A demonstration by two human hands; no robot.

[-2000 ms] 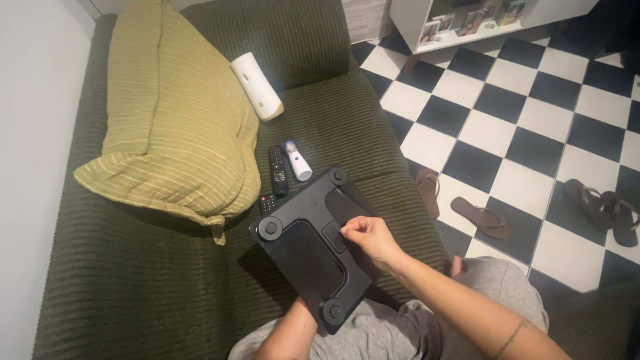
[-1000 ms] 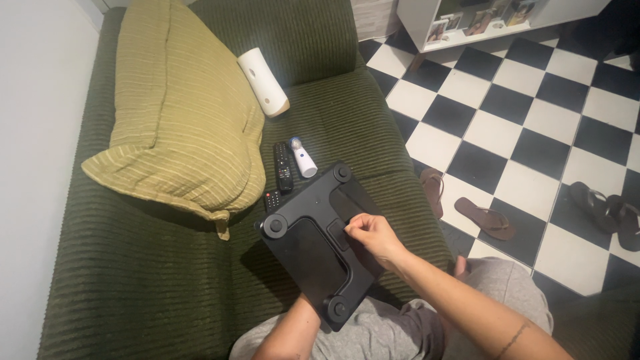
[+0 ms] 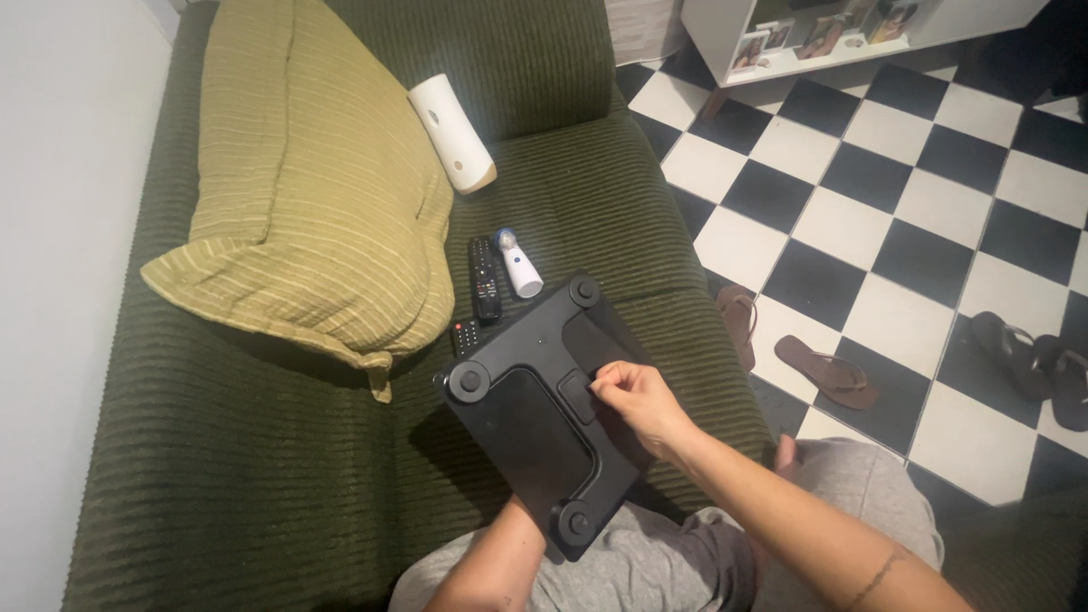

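A black bathroom scale (image 3: pixel 527 416), its underside up with round feet at the corners, is tilted above my lap. My left hand (image 3: pixel 525 510) supports it from beneath; its fingers are hidden behind the scale, and mostly the wrist shows. The fingertips of my right hand (image 3: pixel 627 393) are pinched together at the edge of the rectangular battery cover (image 3: pixel 578 396) in the middle of the underside. Whether they grip the cover cannot be seen. Just beyond the scale, a black remote control (image 3: pixel 484 279), a smaller remote (image 3: pixel 466 337) and a white handheld device (image 3: pixel 519 265) lie on the couch.
A green corduroy couch (image 3: pixel 255 476) bears a yellow-green striped pillow (image 3: pixel 323 187) at left and a white and beige device (image 3: pixel 452 134) beside it. Brown flip-flops (image 3: pixel 829 372) and dark sandals (image 3: pixel 1011 353) lie on the checkered floor (image 3: pixel 867 200). A white cabinet (image 3: pixel 722 42) with photos stands at the top right.
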